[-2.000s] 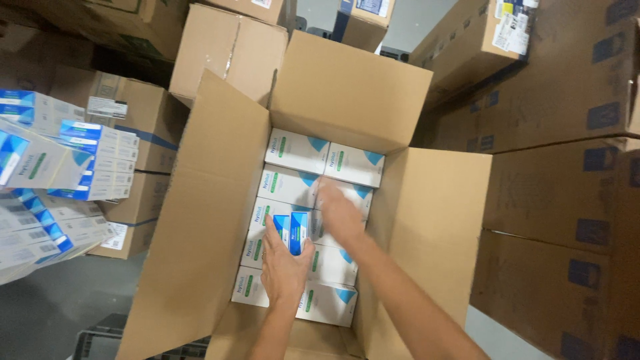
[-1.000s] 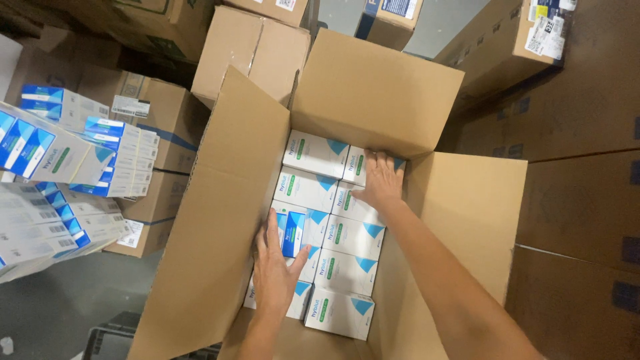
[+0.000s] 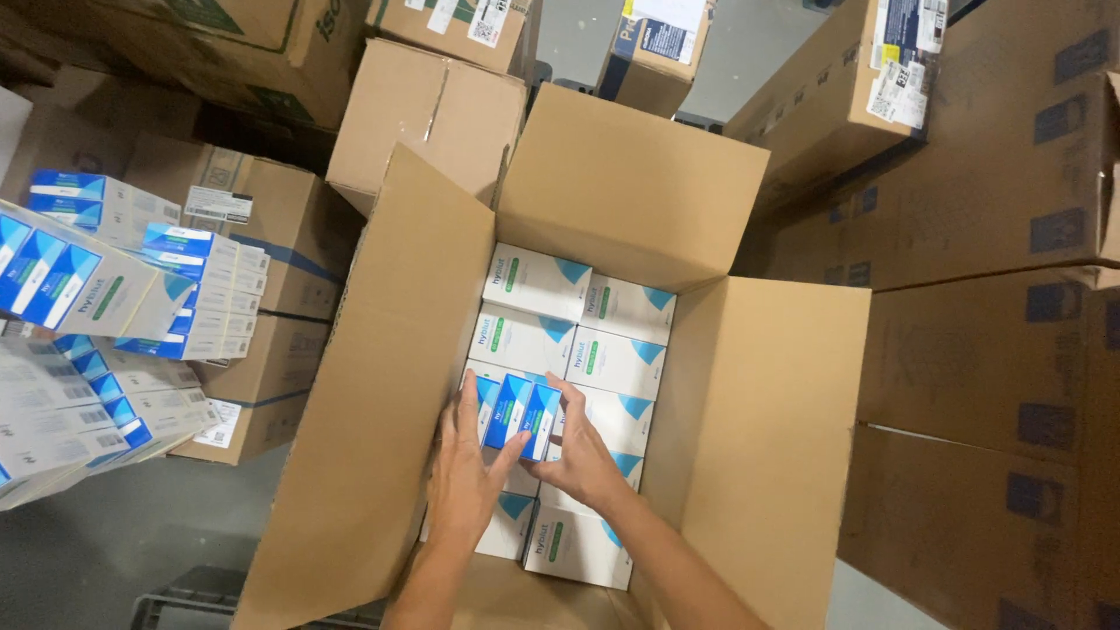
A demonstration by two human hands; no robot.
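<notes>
An open cardboard carton [image 3: 770, 420] holds two columns of white product boxes [image 3: 529, 337] with blue corners. Above its left column, my left hand [image 3: 464, 472] grips the left side of a bundle of small blue and white boxes [image 3: 512, 416], thumb across its blue faces. My right hand [image 3: 582, 451] holds the same bundle at its right edge, fingers at the top corner and thumb near the bottom. The boxes directly under the bundle and hands are partly hidden.
More bundles of blue and white boxes [image 3: 96, 280] are piled at the left. A closed cardboard box [image 3: 429, 114] stands behind the carton, whose flaps are spread. Large cardboard boxes [image 3: 980, 367] are stacked at the right. A dark crate [image 3: 188, 599] sits on the floor at lower left.
My right hand has moved from the upper right of the white boxes back toward my left hand and now holds the blue-faced bundle too. My left hand stays at the bundle.
</notes>
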